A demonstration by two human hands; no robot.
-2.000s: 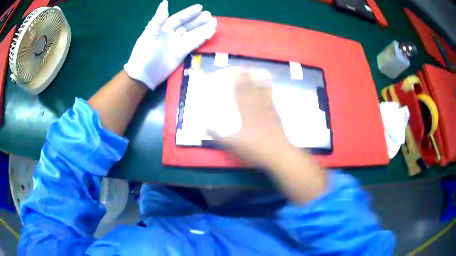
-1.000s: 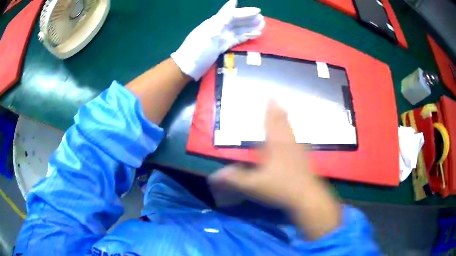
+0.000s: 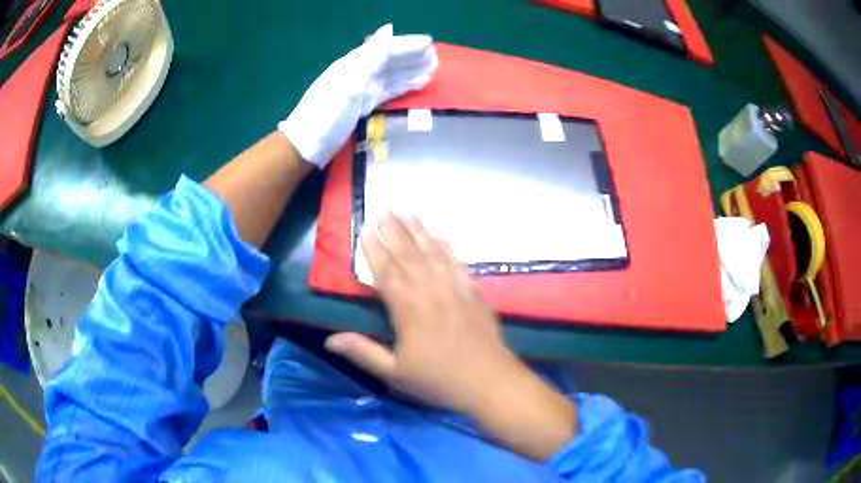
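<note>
A display panel [image 3: 500, 189] with a silvery, glaring face and black border lies on a red foam pad [image 3: 661, 208]. White tabs show on its top edge and a yellow flex piece at its upper left corner. My right hand [image 3: 430, 307], bare, lies palm down with its fingers over the panel's lower left part; whether a wipe is under the fingers is hidden. My left hand [image 3: 363, 94], in a white glove, rests at the pad's upper left corner beside the panel, fingers extended, with nothing seen in it.
A cream desk fan [image 3: 115, 66] stands at the left. At the right are a translucent bottle [image 3: 748, 140], a white cloth heap [image 3: 741, 262] and a red and yellow tape dispenser [image 3: 788, 255]. Another dark panel [image 3: 642, 21] lies on a red pad at the top. White tubs are below the bench edge.
My right hand has moved from the panel's middle and lower edge to its lower left corner. My left hand stays at the pad's upper left corner. The camera view has shifted.
</note>
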